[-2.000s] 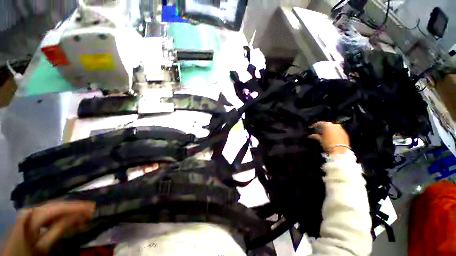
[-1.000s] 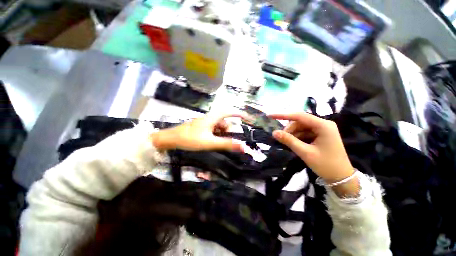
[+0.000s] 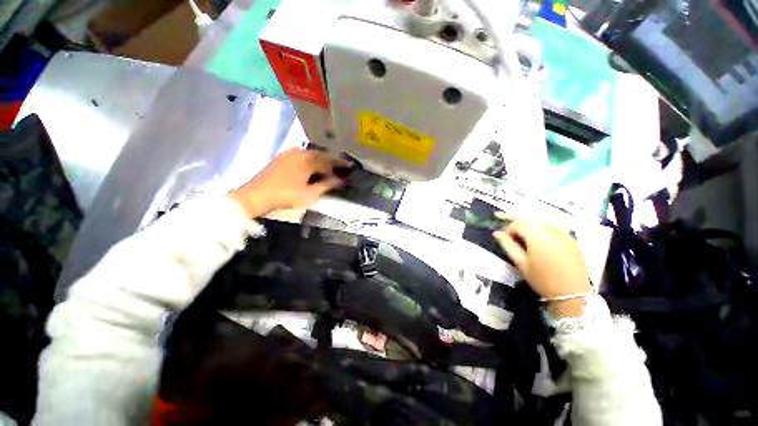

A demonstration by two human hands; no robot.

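Note:
A camouflage shoulder strap (image 3: 376,191) lies across the machine bed, its middle covered by the pale clamp frame (image 3: 428,210) below the pattern sewing machine head (image 3: 399,91). My left hand (image 3: 291,180) holds the strap's left part beside the head; its fingertips are partly in shadow. My right hand (image 3: 544,256) has thumb and fingers at the strap's right part, right of the clamp. More padded camouflage straps (image 3: 399,283) lie in front, nearer to me, one with a small black buckle (image 3: 367,258).
A metal side table (image 3: 179,141) is at left, with dark camouflage material (image 3: 33,200) at the left edge. A tangled black strap pile (image 3: 681,333) is at right. A control screen (image 3: 706,66) stands at the rear right. A brown box (image 3: 150,33) is at the rear left.
Both hands have moved from holding a strap piece up together to the bed, one each side of the clamp. The strap now lies under the clamp. The view has moved closer to the machine head.

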